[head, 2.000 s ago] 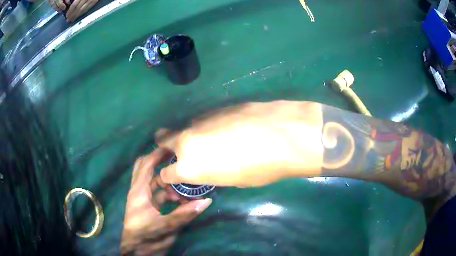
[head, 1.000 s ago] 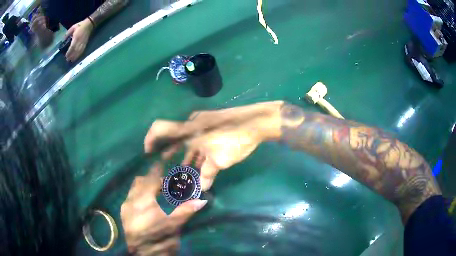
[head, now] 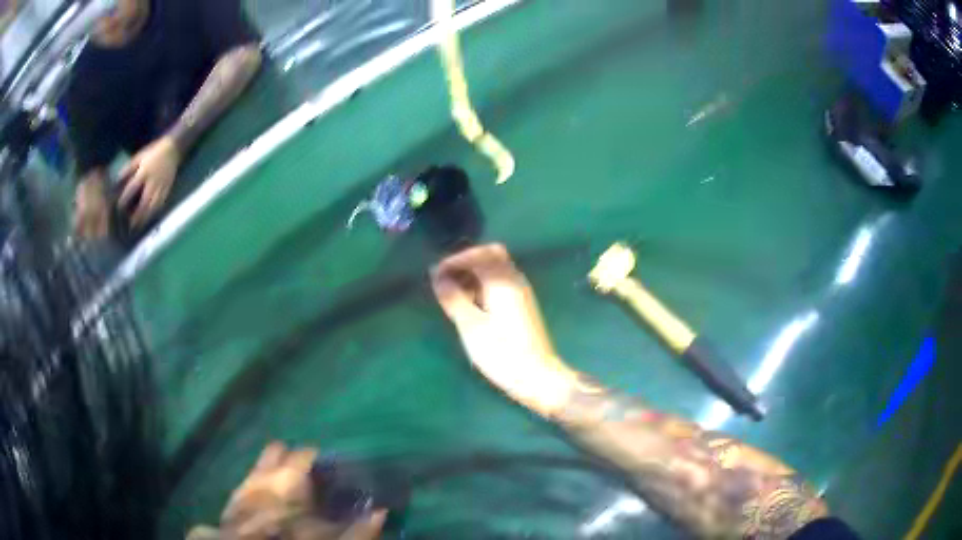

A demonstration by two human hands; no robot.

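My left hand (head: 276, 498) is blurred at the bottom edge, around a dark round unit (head: 346, 492) whose ring face cannot be made out. My right hand (head: 494, 316) is over the green surface, fingers curled, at the near side of a standing black cylindrical housing (head: 451, 203). Whether the fingers touch or hold the housing cannot be told. A silvery-blue round insert (head: 392, 204) with a pale wire and a greenish-white tip lies against the housing's left side.
A mallet (head: 659, 316) lies right of my right hand. A yellow strap (head: 460, 100) hangs over the far metal rail (head: 348, 87). A person (head: 158, 79) is across the rail at left. A black device (head: 867, 150) and a blue box (head: 873, 58) are at upper right.
My right hand has left the ringed unit and moved up to the standing housing. My left hand and its unit are lower in the picture. The view has shifted; the tape roll is out of sight.
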